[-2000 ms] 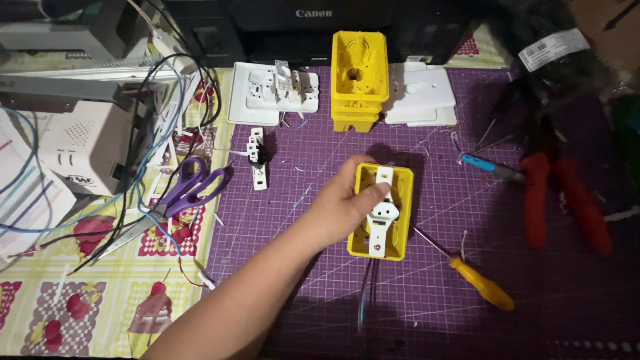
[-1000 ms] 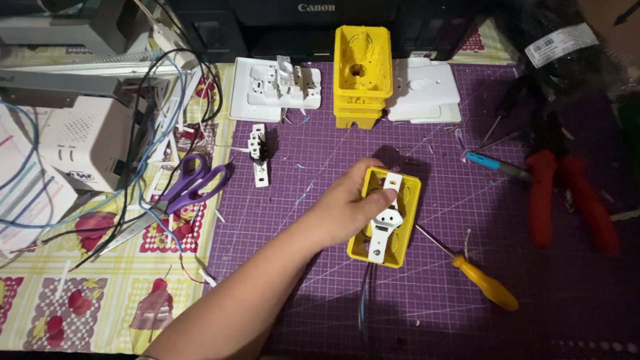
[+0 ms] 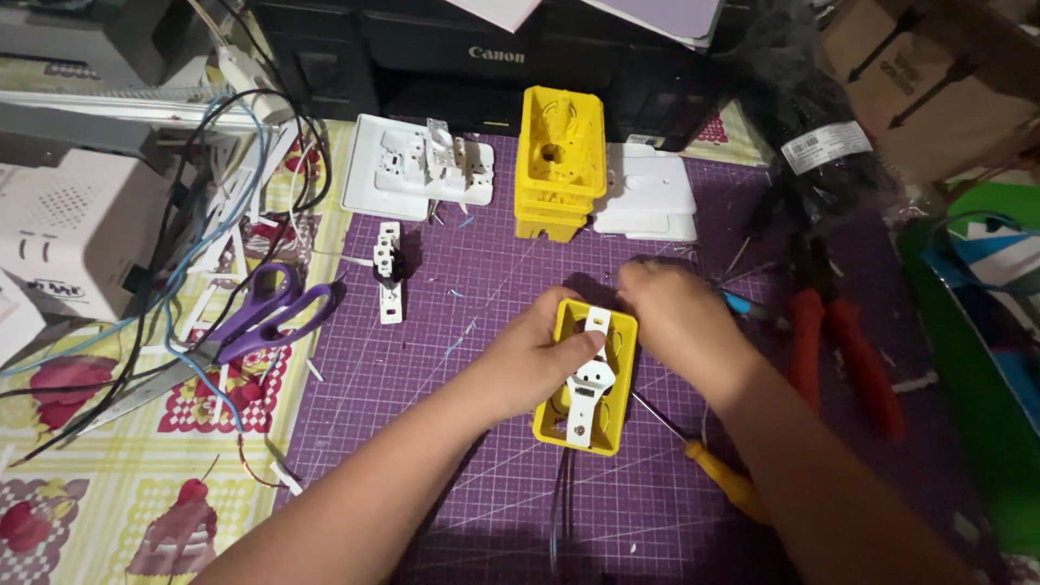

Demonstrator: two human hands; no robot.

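My left hand point(image 3: 540, 357) grips the left side of a yellow plastic electrical box point(image 3: 621, 382), its thumb pressing on a white socket module on its mounting strap point(image 3: 580, 406) that lies lengthwise in the box. Dark and blue wires point(image 3: 562, 504) run out from the box's near end. Just right of the box's far corner is my right hand point(image 3: 674, 313), its fingers curled downward near the mat; whether they hold something is hidden. A screwdriver with a yellow handle point(image 3: 723, 479) lies right of the box, partly under my right forearm.
A stack of yellow boxes point(image 3: 561, 203) stands before a black Canon printer point(image 3: 439, 73), between white plates point(image 3: 650, 191) and white socket parts point(image 3: 366, 162). Another module point(image 3: 390, 305) lies left. Purple scissors point(image 3: 284, 325) and loose cables are farther left; red-handled pliers point(image 3: 861, 366) lie right.
My right hand has come into view from the right and reached the mat beside the box's far corner. My left hand keeps its hold on the box and module.
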